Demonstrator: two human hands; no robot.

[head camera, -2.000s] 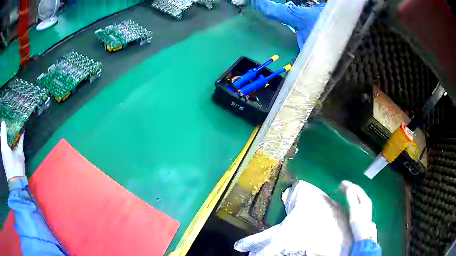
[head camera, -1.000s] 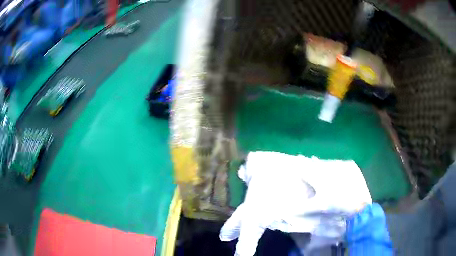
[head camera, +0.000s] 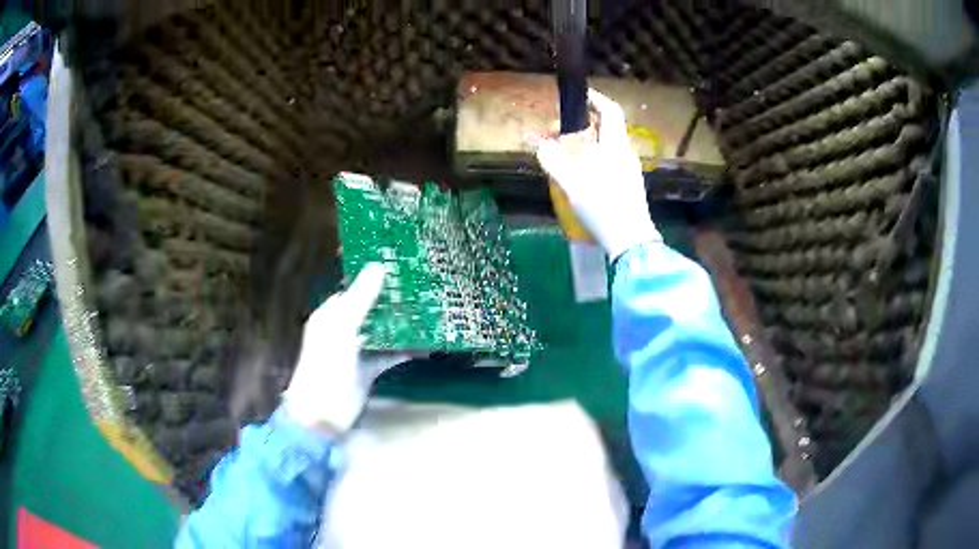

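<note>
A green circuit board (head camera: 429, 273) with rows of silvery parts is held up, tilted, inside the foam-lined booth. My left hand (head camera: 338, 349), in a white glove, grips its lower left edge with the thumb on its face. My right hand (head camera: 601, 182), also gloved, is closed round the yellow grip of the air blow gun (head camera: 571, 220). The gun's flat white tip points down, to the right of the board and apart from it. A black hose (head camera: 571, 64) runs up from the grip. A white cloth (head camera: 483, 472) lies below the board.
A worn metal box (head camera: 505, 118) stands at the back, with a yellow ring (head camera: 646, 143) on top. Brown egg-crate foam (head camera: 837, 225) lines the walls. The curved pale booth edge (head camera: 75, 279) is at left. Outside it are boards (head camera: 24, 298) and a red mat corner (head camera: 48, 533).
The view has turned from the conveyor side to face the booth. My left hand has brought a board inside. My right hand has moved up from the white cloth and taken hold of the blow gun.
</note>
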